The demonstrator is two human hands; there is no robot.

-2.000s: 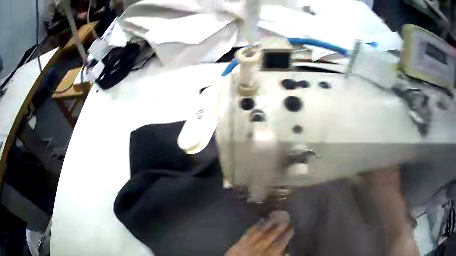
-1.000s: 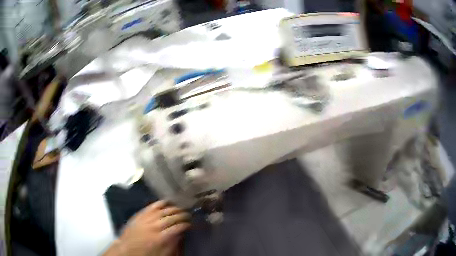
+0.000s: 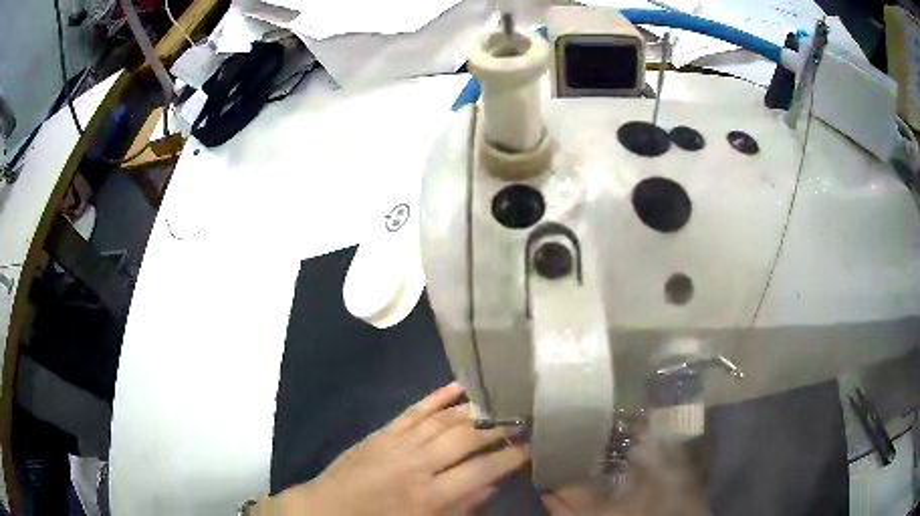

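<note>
A dark fabric piece [image 3: 343, 373] lies flat on the white table, under and left of the off-white sewing machine head [image 3: 646, 262]. My left hand [image 3: 434, 464] lies on the fabric, palm down with fingers spread, its fingertips beside the lower left edge of the head. My right hand [image 3: 630, 489] is blurred and partly hidden behind the take-up lever guard [image 3: 572, 393] and tension assembly [image 3: 681, 398]; its grip cannot be told. More dark fabric [image 3: 777, 454] shows at the lower right. The needle and presser foot are hidden.
A white oval lamp or device [image 3: 388, 272] stands left of the head. A black coil [image 3: 239, 101] lies at the back left and white sheets [image 3: 378, 40] at the back. A blue hose [image 3: 706, 30] runs behind the head. A small dark metal tool [image 3: 870, 423] lies at right.
The view has swung back left and closer to the machine head. The left hand now lies flat with spread fingers. The right hand shows below the head. The fabric left of the head lies flatter.
</note>
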